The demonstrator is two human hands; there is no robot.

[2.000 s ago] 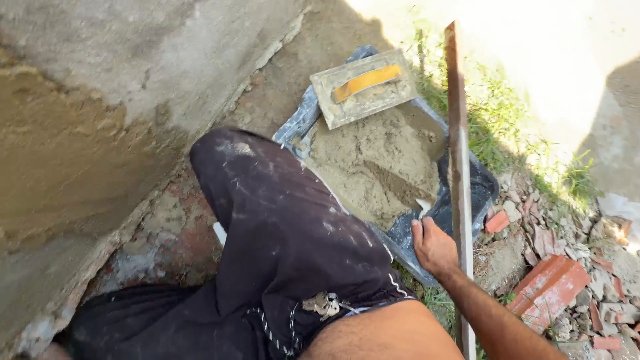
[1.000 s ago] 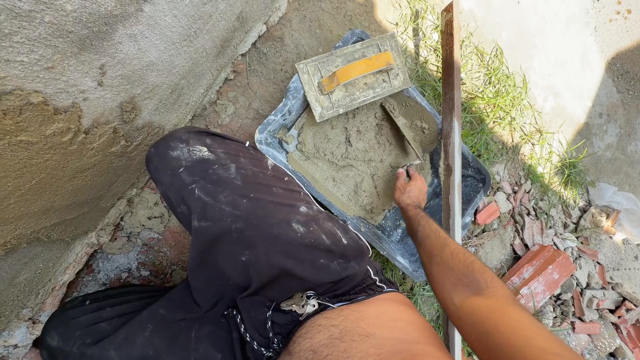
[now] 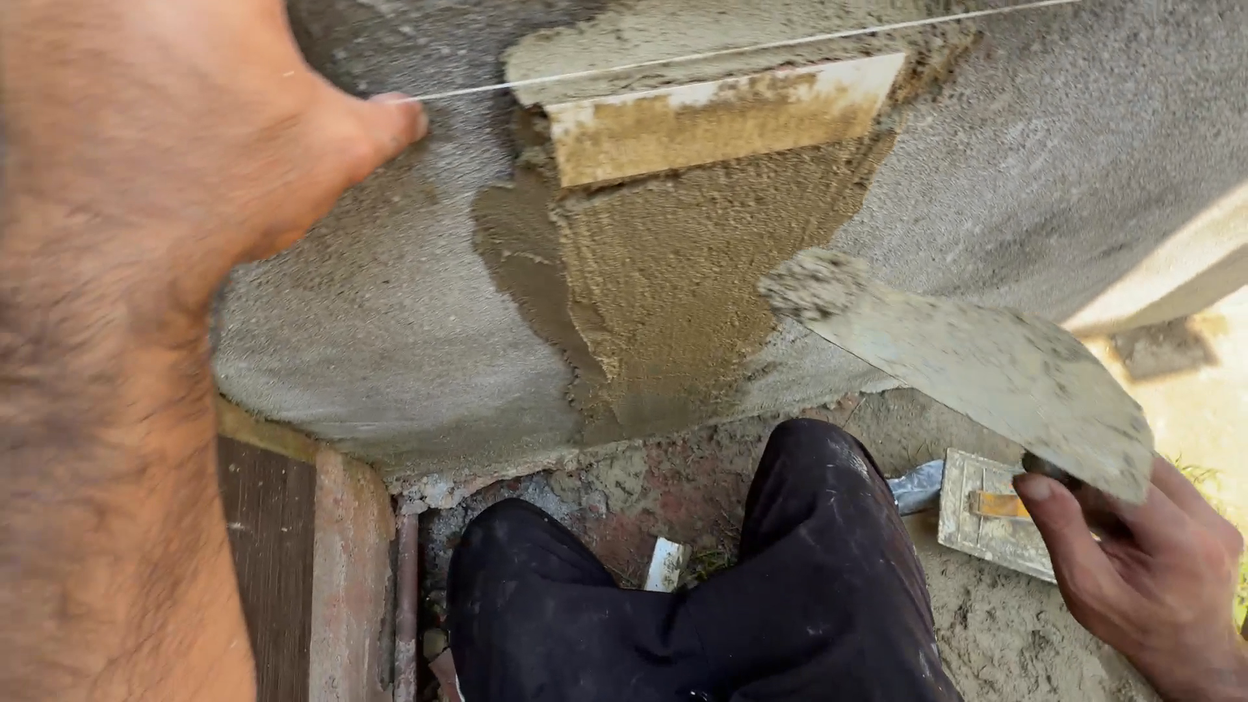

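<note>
My right hand grips a pointed masonry trowel, its steel blade smeared grey and a lump of wet mortar on the tip. The blade points toward a patch of damp mortar on the wall. Above that patch, a pale strip stained with mortar is set in the wall, with more wet mortar over it. A thin white string runs across in front. My left hand is at the upper left, its thumb tip at the string's end; its other fingers are cut off, so its hold is unclear.
A plastering float with a yellow handle lies at the lower right, beside a bit of the blue-grey tub. A brown panel with a worn frame stands lower left. A small white piece lies between my knees.
The view has swung from the mortar tub to the wall. My right hand has lifted the trowel out of the tub, with mortar on its tip. My left hand has come into view by the string.
</note>
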